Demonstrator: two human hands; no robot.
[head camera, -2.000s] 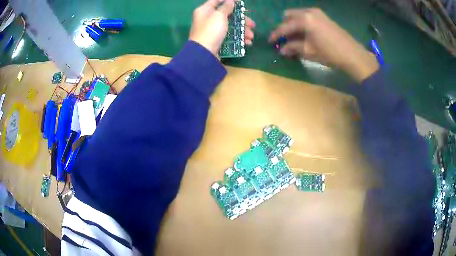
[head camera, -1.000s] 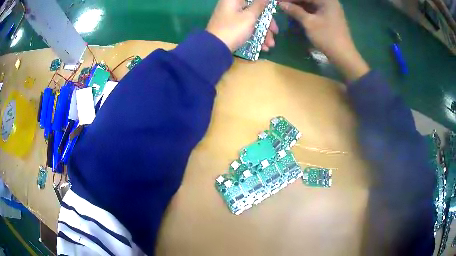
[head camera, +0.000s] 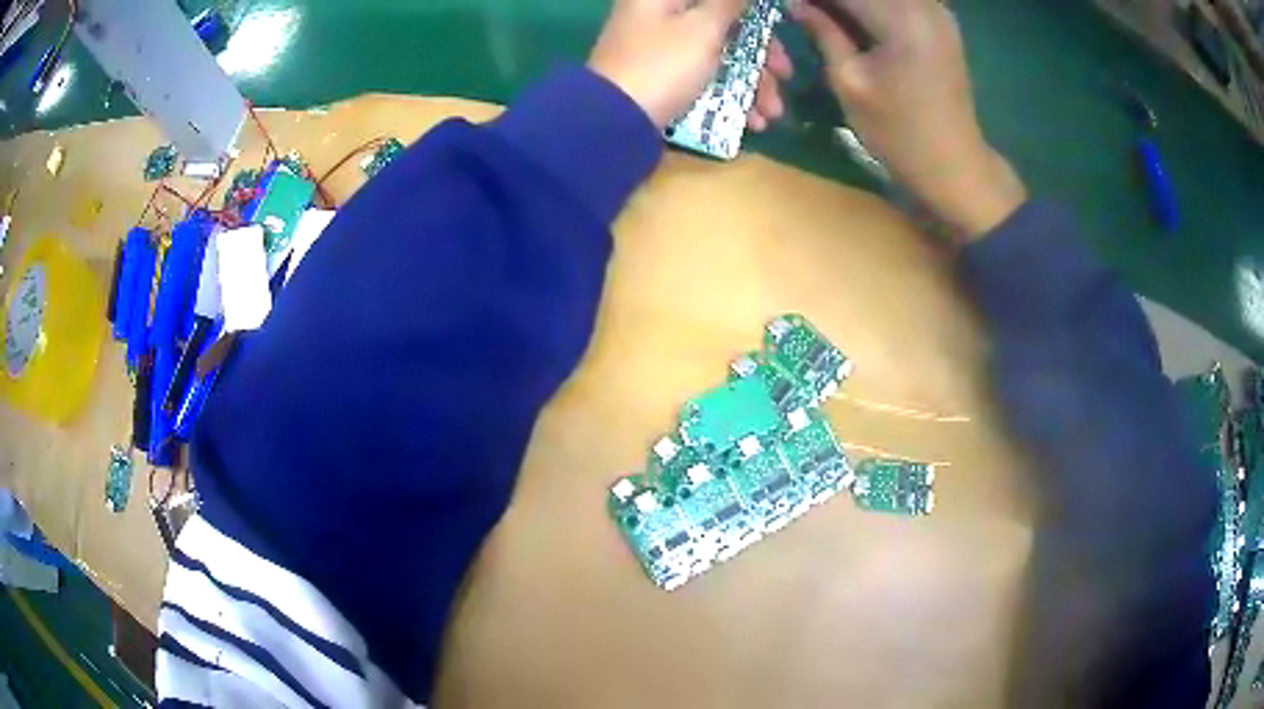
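My left hand (head camera: 679, 58) is at the top edge of the picture, partly cut off, and holds a green PCB panel (head camera: 729, 104) steeply tilted, its row of silvery parts facing me. My right hand (head camera: 887, 69) is just right of the panel's upper end, also cut off by the top edge. Its fingers are bent together close to the panel; what they pinch, if anything, is hidden. Overlapping populated PCB panels (head camera: 742, 485) lie on the brown paper (head camera: 582, 609) below. A single PCB (head camera: 896, 488) lies right of them.
Blue batteries (head camera: 173, 305) with red wires and small boards are heaped at left, by a grey upright plate (head camera: 167, 76). A yellow tape roll (head camera: 58, 333) lies far left. A blue battery (head camera: 1156, 184) lies on the green bench (head camera: 1026, 83). More boards (head camera: 1227, 485) stand at the right edge.
My right hand has moved from apart to beside the panel's upper end. The panel, upright at first, now tilts to the right. The view has shifted slightly.
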